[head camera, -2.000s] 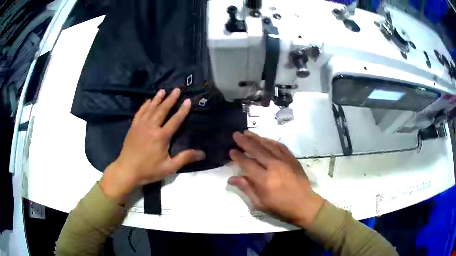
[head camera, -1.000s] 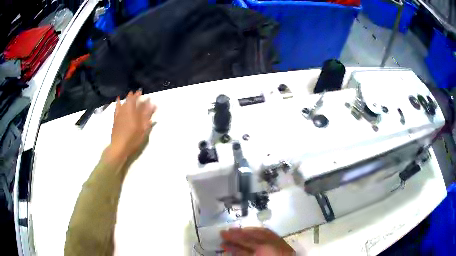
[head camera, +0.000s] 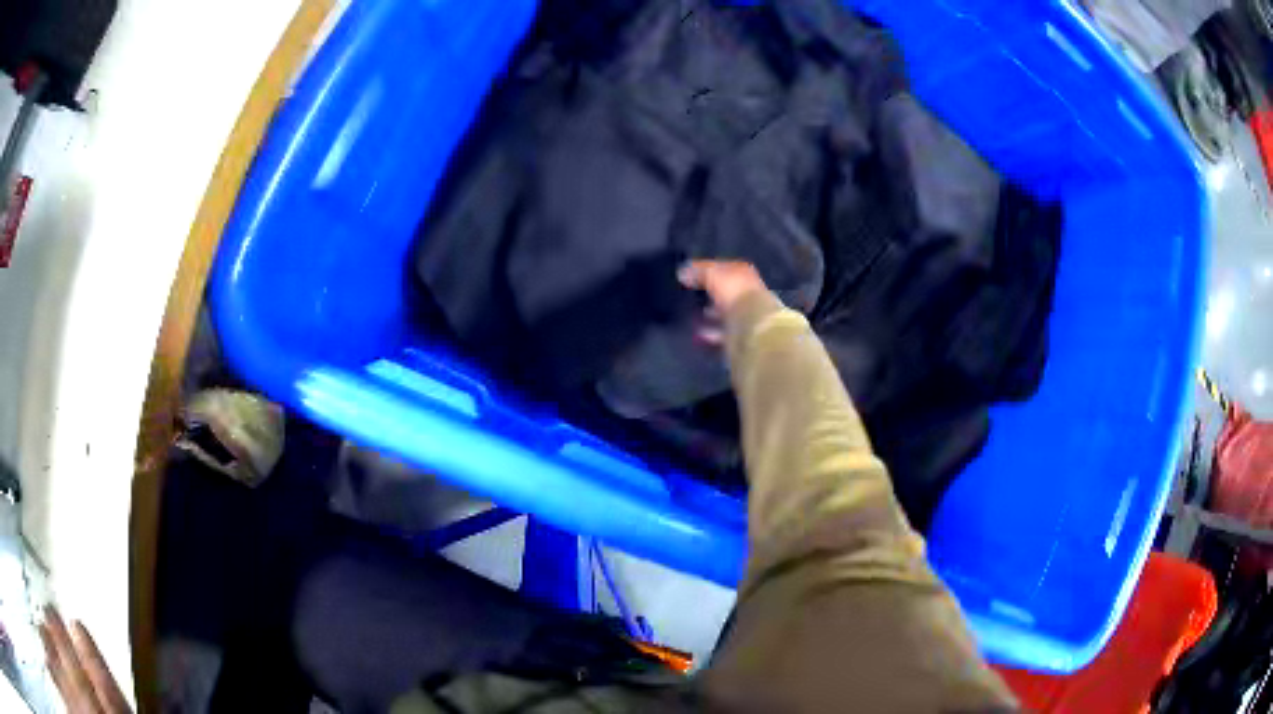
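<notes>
Black fabric pieces (head camera: 600, 209) lie in a loose, crumpled heap inside a large blue plastic bin (head camera: 517, 467). My right hand (head camera: 726, 296) reaches over the bin's near rim, with its fingers at the heap's middle. The hand is small and blurred, and some fingers are hidden, so I cannot tell if it grips fabric. My left hand (head camera: 84, 667) is cut off at the lower left corner, where only its fingers show by the white table.
A white table (head camera: 126, 279) with a curved brown edge runs along the left. Orange-red material (head camera: 1166, 628) lies beside the bin at the lower right. My dark-clad legs (head camera: 419, 607) are below the bin. Dark and red materials show at the right edge.
The view has swung from the sewing machine to the blue bin. The black panel was under both hands, then out of them. My right hand is now over the bin's heap.
</notes>
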